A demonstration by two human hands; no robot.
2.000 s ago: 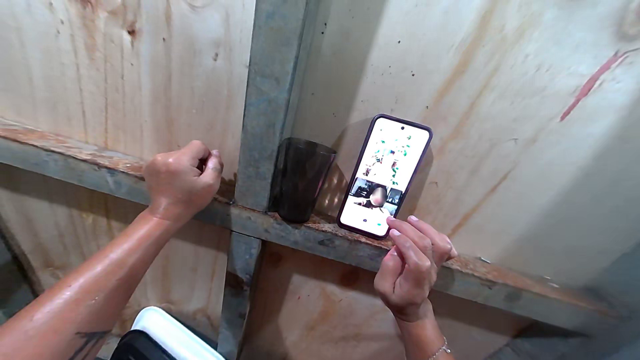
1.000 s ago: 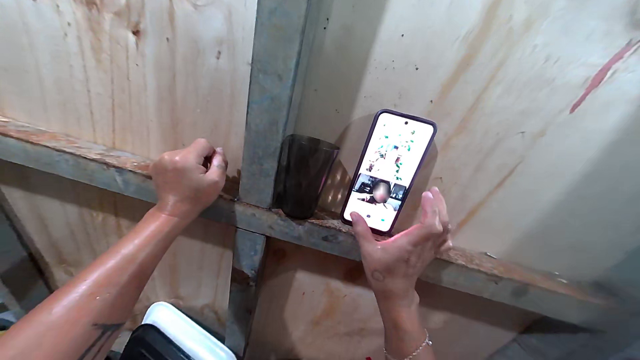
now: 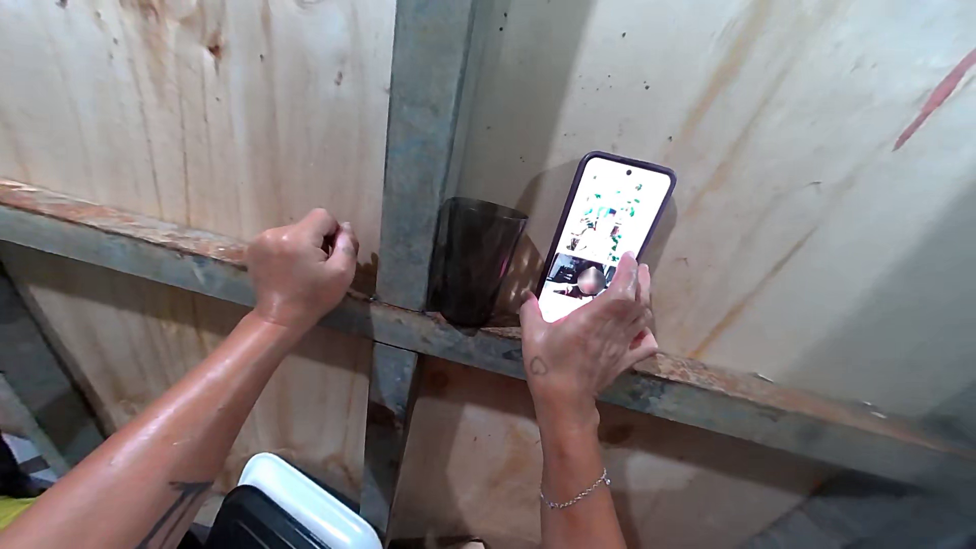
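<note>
A smartphone in a dark case point(image 3: 606, 236) leans upright against the plywood wall on a metal ledge, its screen lit. My right hand point(image 3: 591, 335) is at its lower part, thumb by the left edge and fingers over the lower screen; whether it bears any of the phone's weight I cannot tell. Just left of the phone, a dark translucent plastic cup point(image 3: 476, 259) stands on the ledge beside the upright post. My left hand point(image 3: 301, 263) is closed in a loose fist near the ledge, left of the post, and nothing shows in it.
The metal crossbar point(image 3: 709, 396) runs across the plywood wall point(image 3: 762, 229) and meets a vertical metal post point(image 3: 425, 152). Low at the left are a white plastic container point(image 3: 313, 499) and a black one point(image 3: 259, 522), both cut off by the frame edge.
My right hand has gone from fingertips at the phone's lower right corner to a spread hand at its base, and now reaches over the lower screen. My left hand stays closed.
</note>
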